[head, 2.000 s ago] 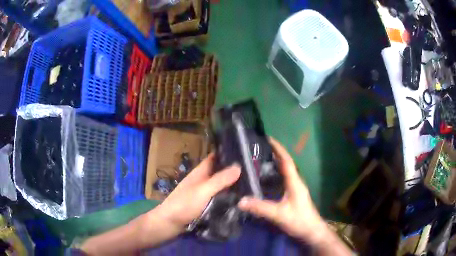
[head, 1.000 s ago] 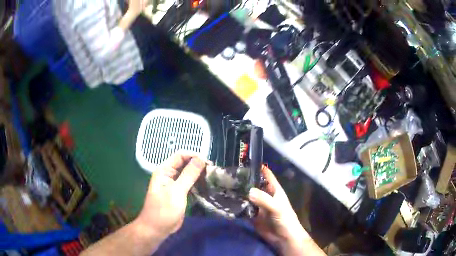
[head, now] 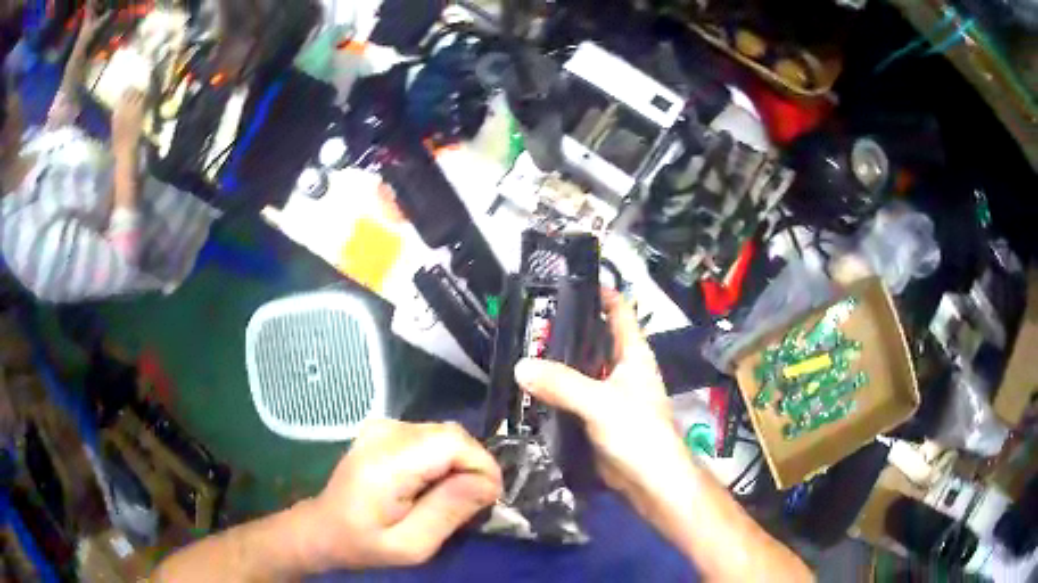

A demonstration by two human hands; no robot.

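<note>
A long black boxed-shape speaker (head: 575, 330) with a round grille patch at its far end and red and white lettering stands out from my body. My right hand (head: 620, 399) grips it from the right, thumb across its face, fingers behind. A crumpled grey-and-dark camouflage-patterned piece (head: 535, 495) is at the speaker's near end; whether it is cloth or wrap is unclear. My left hand (head: 421, 490) is closed into a fist at this piece's left edge and seems to pinch it; the fingertips are hidden.
A white stool (head: 316, 364) stands at left on the green floor. The white bench (head: 438, 330) ahead bears black housings, a yellow pad (head: 371, 254) and a metal fixture (head: 620, 114). A cardboard box (head: 899, 399) of green boards is at right. A person in a striped top (head: 108, 222) is upper left.
The view has swung right from crates and floor to the bench. The speaker now stands more face-on in my right hand. My left hand has moved lower and curled into a fist.
</note>
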